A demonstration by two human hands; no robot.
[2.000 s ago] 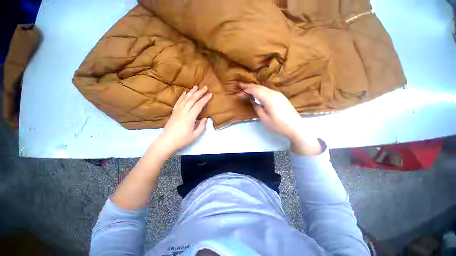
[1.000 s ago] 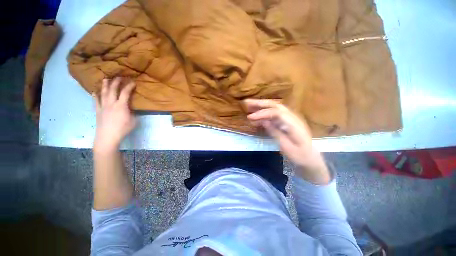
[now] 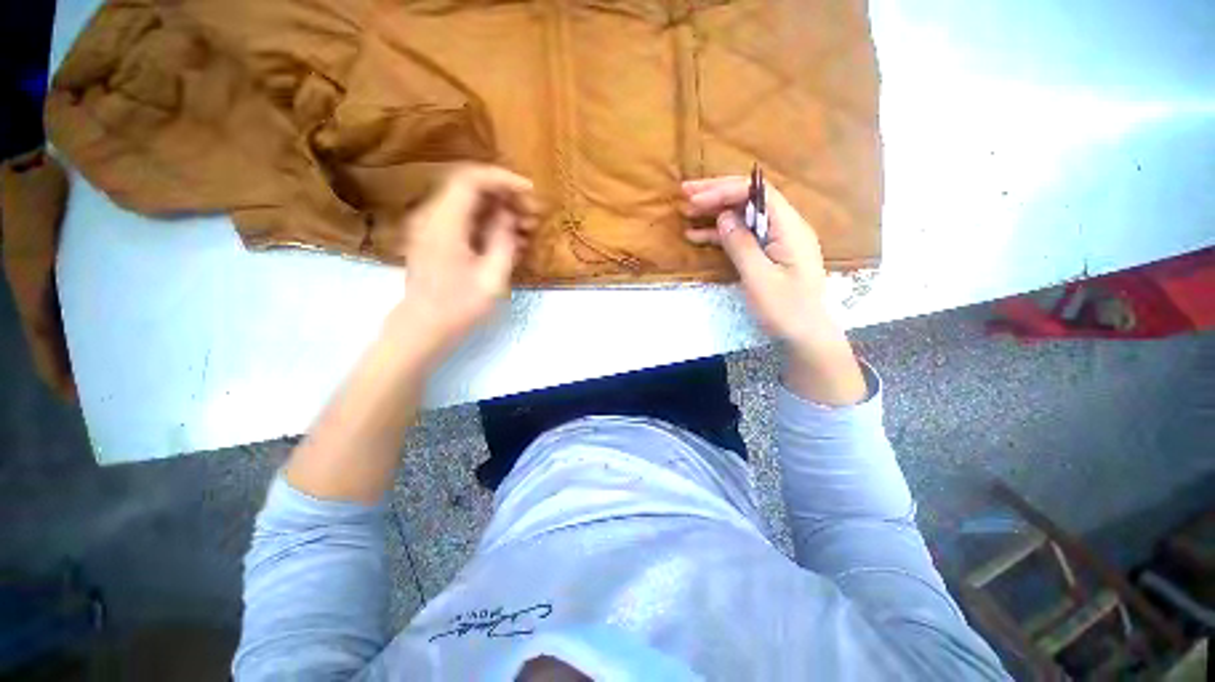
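Observation:
The tan-brown padded jacket (image 3: pixel 626 107) lies on the white-topped table, its bottom hem (image 3: pixel 626 281) near the front edge. A small dark cord loop (image 3: pixel 593 247) lies near the hem between my hands. My right hand (image 3: pixel 757 240) is over the jacket near the hem and holds the thread snips (image 3: pixel 757 205), dark blades pointing up. My left hand (image 3: pixel 466 247) is over the jacket left of the loop, fingers curled and blurred; whether it pinches anything is too unclear to tell.
The white table (image 3: pixel 240 346) shows in front of the jacket and to its right. A brown piece of fabric (image 3: pixel 29 253) hangs at the left edge. A red bin (image 3: pixel 1159 301) is beyond the table's right front. A wooden rack (image 3: pixel 1053 593) stands at the lower right.
The jacket has shifted left and lies flatter, its right edge further left. My left hand has moved right from the jacket's left side. The snips now show clearly in my right hand.

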